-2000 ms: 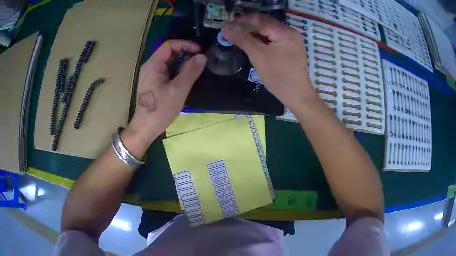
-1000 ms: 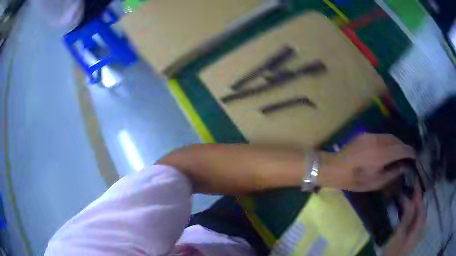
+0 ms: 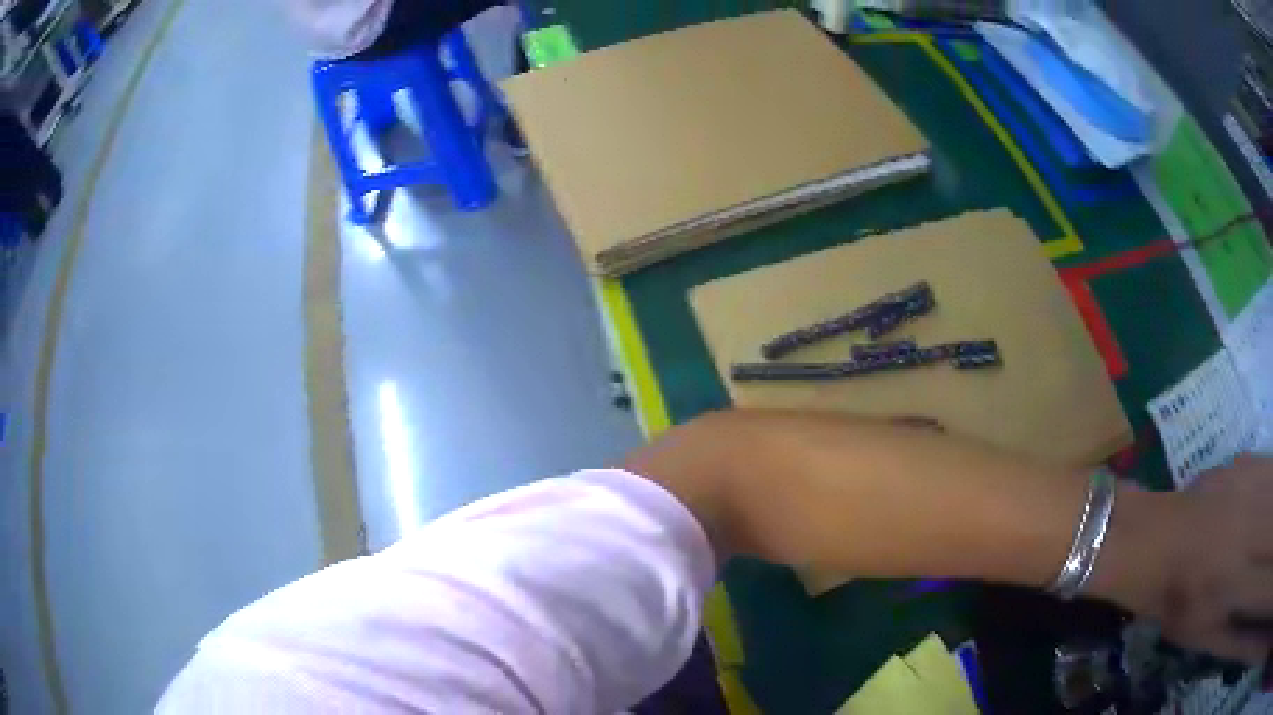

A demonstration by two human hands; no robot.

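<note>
My left hand [image 3: 1229,566] is at the right edge, blurred and partly cut off, with a silver bracelet at the wrist. I cannot tell what its fingers hold. Part of the dark press [image 3: 1089,668] shows below it at the lower right. My right hand is out of the picture. Dark ridged sticks [image 3: 852,366] lie on the cardboard sheet [image 3: 1040,300]; my left forearm covers the sheet's near part. Yellow sheets [image 3: 910,687] show at the bottom edge.
A thick cardboard-covered stack [image 3: 712,126] lies on the green mat beyond the sheet. A blue stool [image 3: 405,126] stands on the grey floor at the upper left, with part of a person above it. A white printed sheet [image 3: 1203,419] and plastic bags [image 3: 1082,98] are at the right.
The view has swung left, away from the press and the slotted trays. My left hand now sits at the right edge, and my right hand has left the picture.
</note>
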